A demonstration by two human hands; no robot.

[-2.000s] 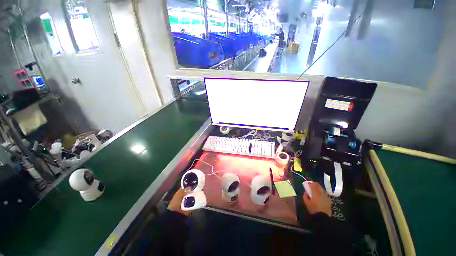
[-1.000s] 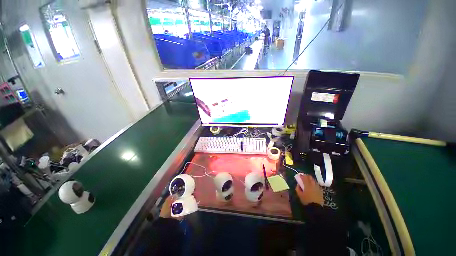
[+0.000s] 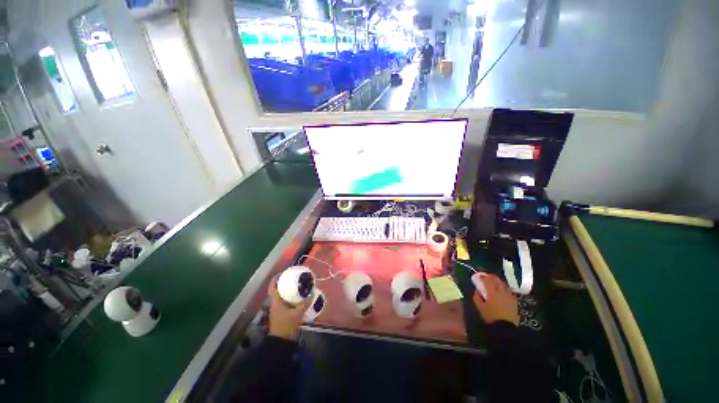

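My left hand (image 3: 284,312) is around the white pan-tilt camera (image 3: 296,284) at the mat's left edge. Its round head and black lens face turn right; its base shows beside my fingers. Whether it touches the mat cannot be told. Two more white cameras stand on the reddish mat, a middle one (image 3: 360,294) and a right one (image 3: 407,294). My right hand (image 3: 495,301) rests over the white computer mouse (image 3: 478,284), right of the sticky notes (image 3: 445,290). The monitor (image 3: 386,160) shows a bright picture with a teal patch.
A white keyboard (image 3: 370,229) lies below the monitor. A tape roll (image 3: 437,242) is near its right end. A black label printer (image 3: 524,197) with raised lid stands right, a white strip (image 3: 519,268) hanging from it. Another camera (image 3: 132,310) stands on the left green belt (image 3: 236,228).
My left hand has come forward from behind the left camera and now shows around its side. That camera's head has turned right. The monitor went from blank white to a picture.
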